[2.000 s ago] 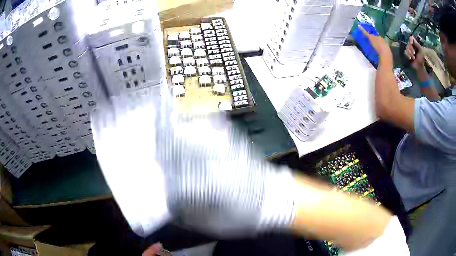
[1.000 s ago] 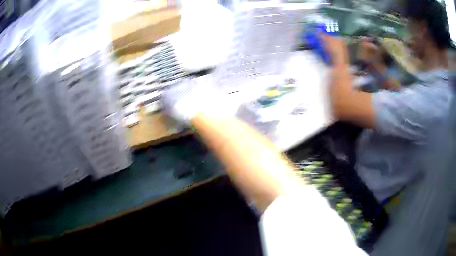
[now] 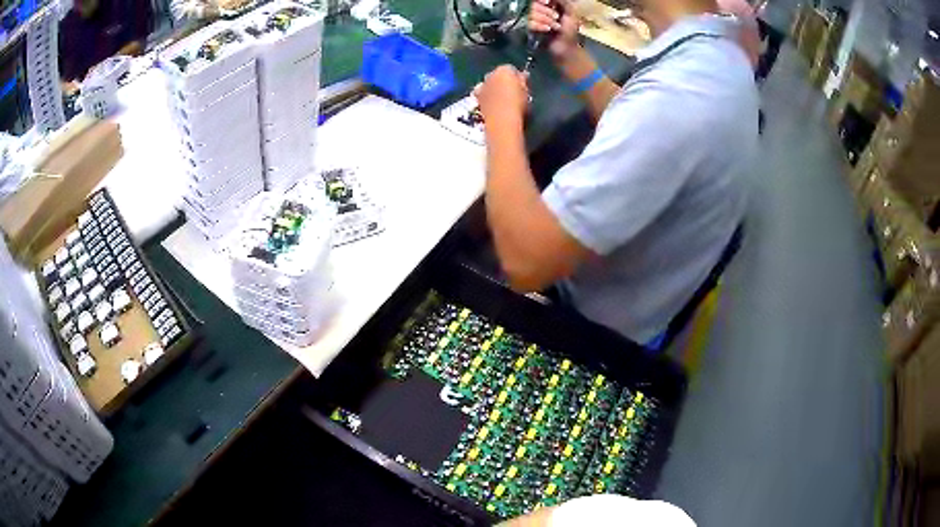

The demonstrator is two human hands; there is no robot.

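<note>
Neither of my hands is in the picture. Only a white sleeve and a bit of bare forearm show at the bottom edge. The black board tray [image 3: 387,455] lies nearest, at bottom centre, filled with rows of green circuit boards [image 3: 531,412] with yellow parts. Its left part shows a bare black area. A short stack of white housings [image 3: 276,293] stands on the white sheet [image 3: 417,170]; the top one holds a green board. Another filled housing [image 3: 356,206] lies beside it.
Tall columns of white housings [image 3: 222,134] stand behind. A shallow cardboard tray [image 3: 108,371] of small white modules and more stacked housings [image 3: 52,401] are left. A blue bin [image 3: 407,70] is at the back. Another person [image 3: 649,175] works close by on the right.
The view has swung to the right, bringing the board tray and the other person nearer the centre. The striped-gloved hand has left the picture.
</note>
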